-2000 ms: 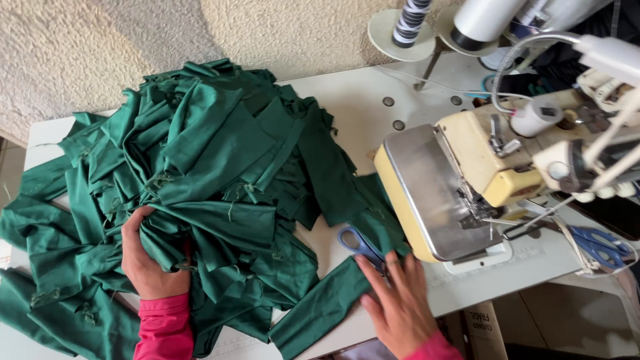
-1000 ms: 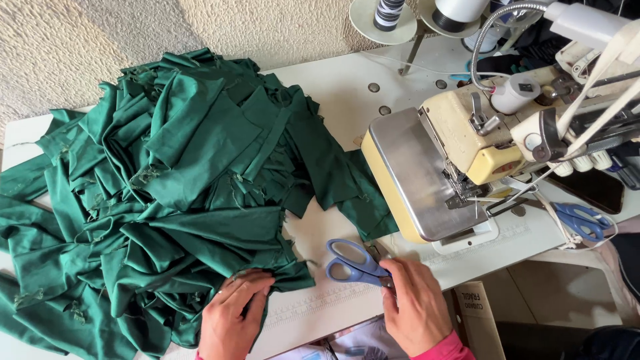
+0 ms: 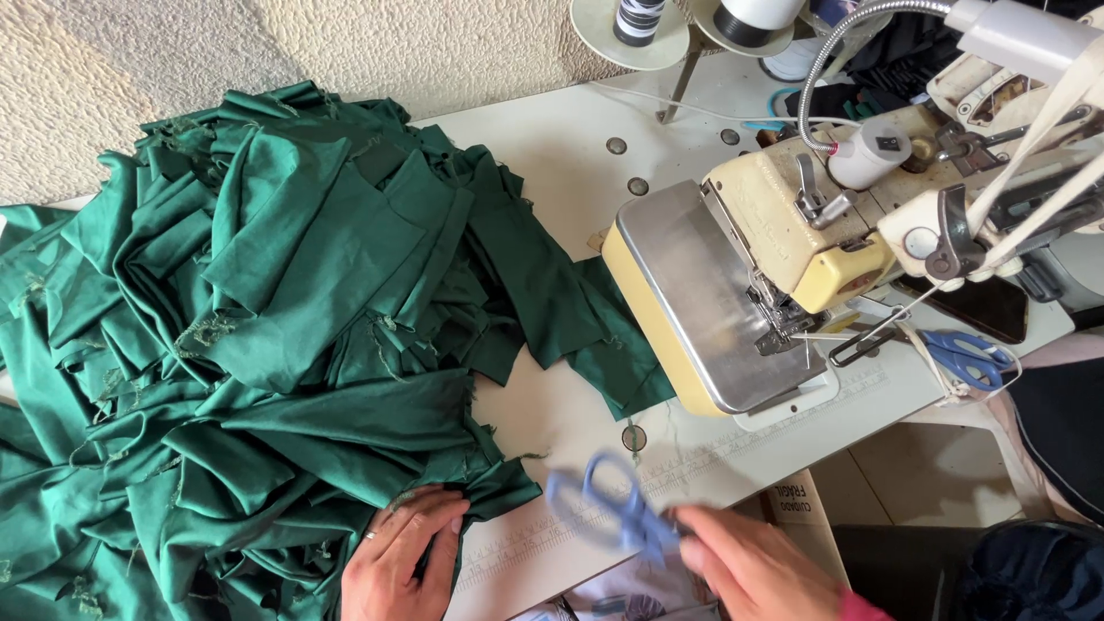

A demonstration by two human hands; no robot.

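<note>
A large heap of green fabric pieces (image 3: pixel 293 328) with frayed edges covers the left of the white table. My left hand (image 3: pixel 405 552), wearing a ring, rests on the heap's lower right edge, its fingers on the cloth; whether they grip it cannot be told. At the table's front edge, my right hand (image 3: pixel 746 561) holds blue-handled scissors (image 3: pixel 617 509) by the blade end, with the handles pointing up and left. The scissors are blurred. A green strip (image 3: pixel 604 345) runs from the heap to the metal plate of an overlock sewing machine (image 3: pixel 716 293).
Thread cones (image 3: pixel 638 21) stand at the back near the textured wall. A second pair of blue-handled scissors (image 3: pixel 970 358) lies right of the machine, near a dark phone (image 3: pixel 975 306). A cardboard box (image 3: pixel 806 526) is below the table's front edge.
My left hand has moved from the middle of the heap to its lower right edge. The scissors, earlier lying by my right hand, are now held in it. The green strip at the front edge has gone from there.
</note>
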